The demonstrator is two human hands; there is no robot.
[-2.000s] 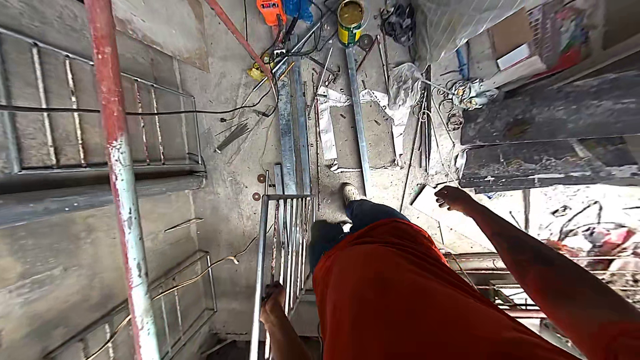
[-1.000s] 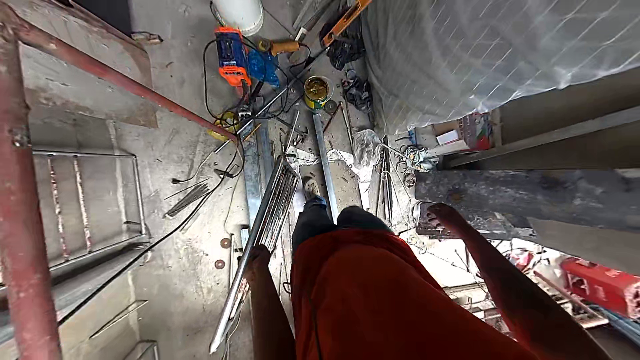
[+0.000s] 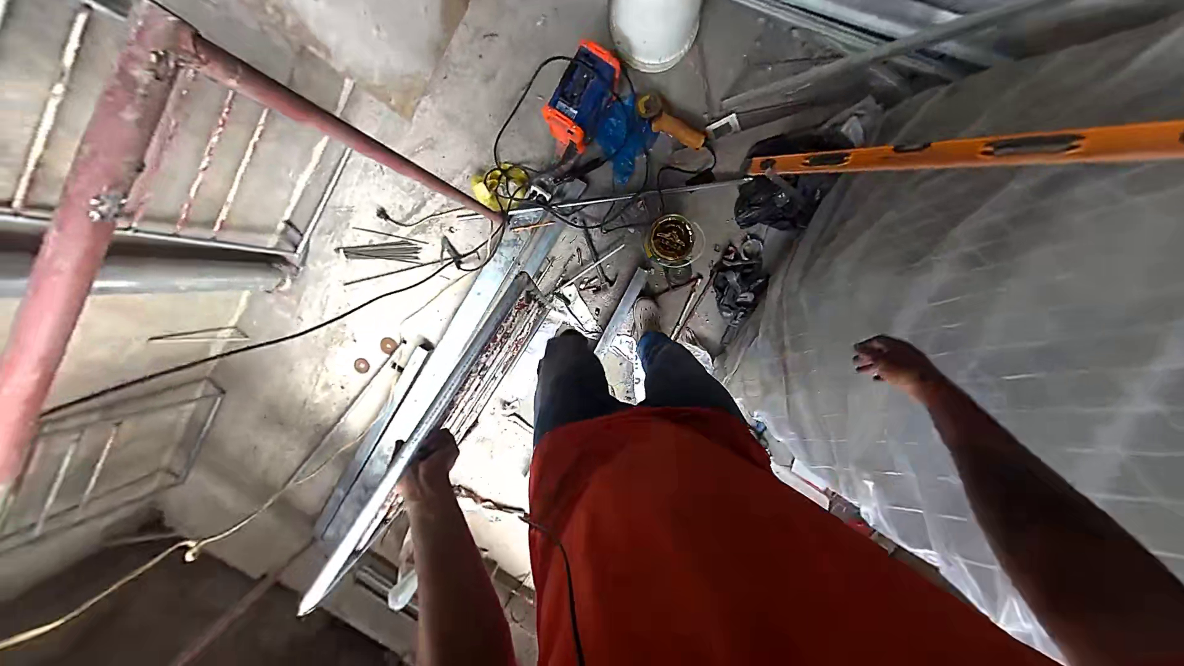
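My left hand [image 3: 430, 460] is closed on the edge of a metal frame [image 3: 370, 529], a shiny rail with rusty bars beside it, which slants from lower left up toward the floor ahead. Flat steel profiles [image 3: 476, 310] lie beyond and alongside it. Nothing is in my right hand [image 3: 893, 361], which is held out to the right with its fingers apart, in front of translucent plastic sheeting. Ahead of my feet stands a tin [image 3: 673, 240] with dark contents. An orange spirit level [image 3: 971, 148] reaches in from the right edge.
A blue and orange welding machine [image 3: 581, 97], an angle grinder [image 3: 671, 120] and a white bucket [image 3: 655, 32] are at the top. Black cables cross the floor. Red scaffold pipes [image 3: 83, 222] rise at the left. Plastic sheeting [image 3: 971, 305] hangs at the right. Welding rods [image 3: 381, 251] lie left of the profiles.
The metal frame in my left hand, upright in the view two seconds ago, is now tilted to a slant. My view has swung, bringing the spirit level and sheeting further in. My right hand stays empty.
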